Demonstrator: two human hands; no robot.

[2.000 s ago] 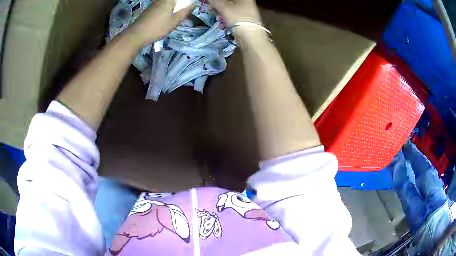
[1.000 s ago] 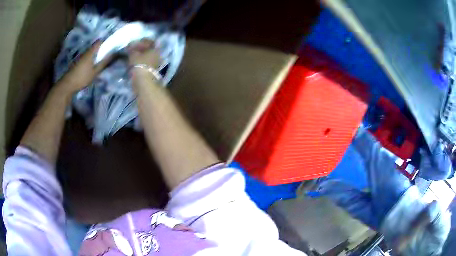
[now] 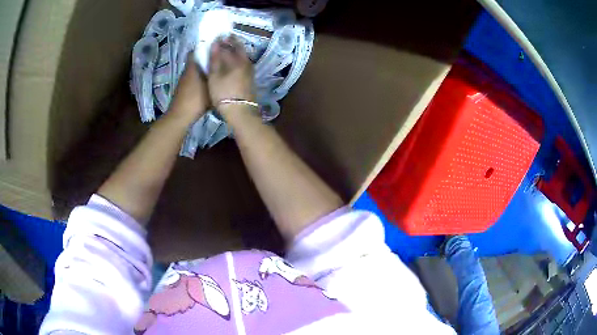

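A pile of white plastic device units (image 3: 283, 44) lies in the far part of a large brown carton (image 3: 366, 85). My left hand (image 3: 190, 85) and my right hand (image 3: 230, 69) are close together over the middle of the pile. They hold a bright white device unit (image 3: 213, 33) between them, its head end pointing away from me. The right fingers lie along its right side, and the left hand is at its lower left. The left fingertips are partly hidden.
A red perforated stool (image 3: 474, 163) stands on the blue floor (image 3: 524, 229) right of the carton. Another person's denim-clad leg (image 3: 472, 281) shows at the lower right, beside flat brown cardboard (image 3: 524, 281). A green surface (image 3: 556, 39) is at the upper right.
The view swung right, then back. My hands, apart at the far edge of the pile two seconds ago, are now together nearer its middle around the bright white unit.
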